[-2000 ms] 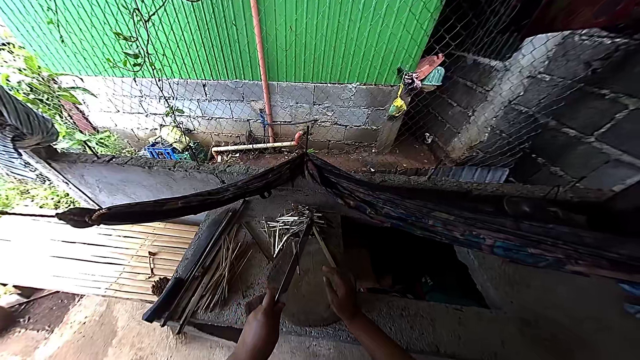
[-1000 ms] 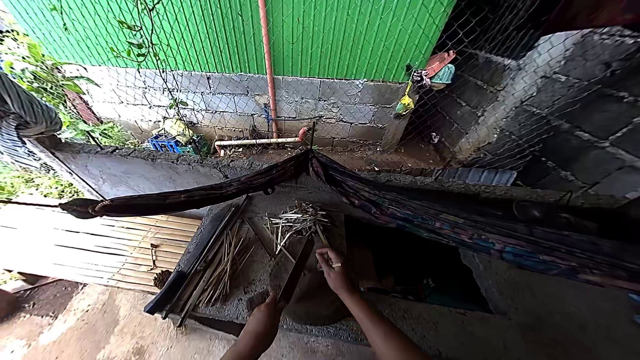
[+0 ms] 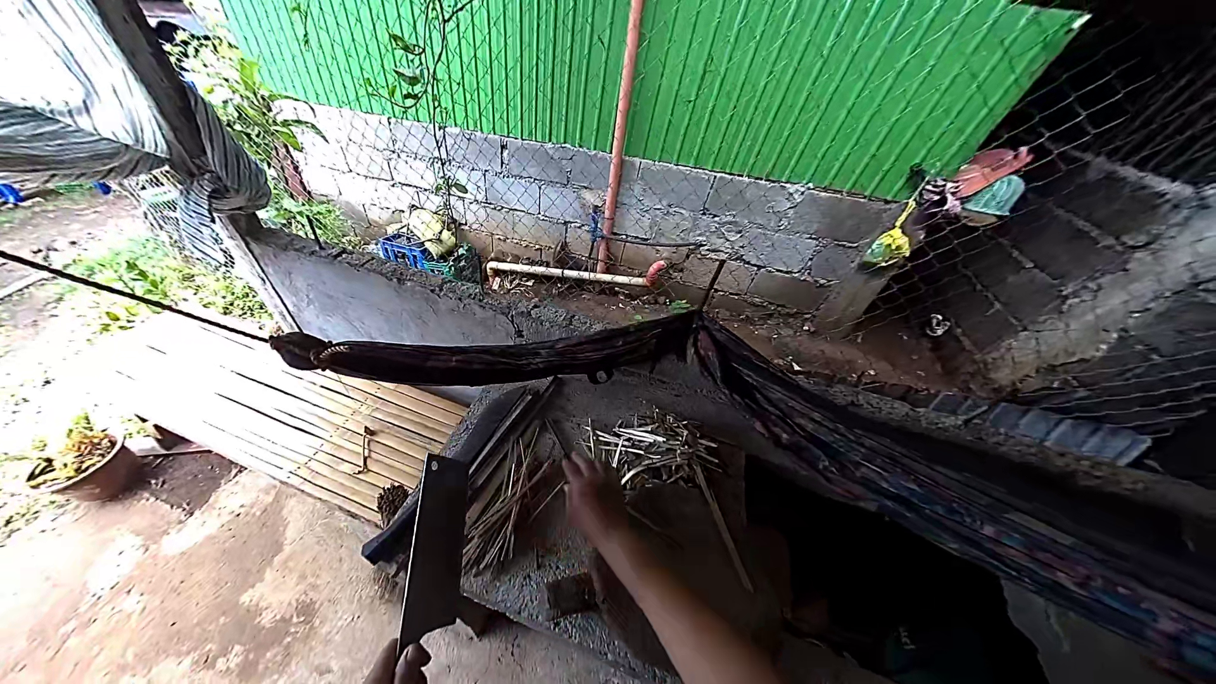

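Note:
My left hand (image 3: 399,662), at the bottom edge, grips the handle end of a broad dark machete-like blade (image 3: 435,546), which points upward. My right hand (image 3: 591,489) reaches over the rough concrete ledge, beside a dark thin stick (image 3: 555,435); whether its fingers hold the stick is unclear. Just right of that hand lies a heap of short split sticks (image 3: 655,446), with one long strip slanting down from it. To its left rests a bundle of longer thin sticks (image 3: 503,508). A dark wooden block (image 3: 632,608) sits partly hidden under my right forearm.
A rolled cloth hammock (image 3: 513,361) hangs across the view above the ledge. Right of the block is a dark opening (image 3: 855,570). A bamboo slat platform (image 3: 370,427) and a potted plant (image 3: 95,465) stand left. Chain-link fence and a concrete block wall (image 3: 750,223) are behind.
My right hand has moved left, away from the block and the short-stick heap, toward the longer sticks. The blade has moved left and now points upward. The view has shifted.

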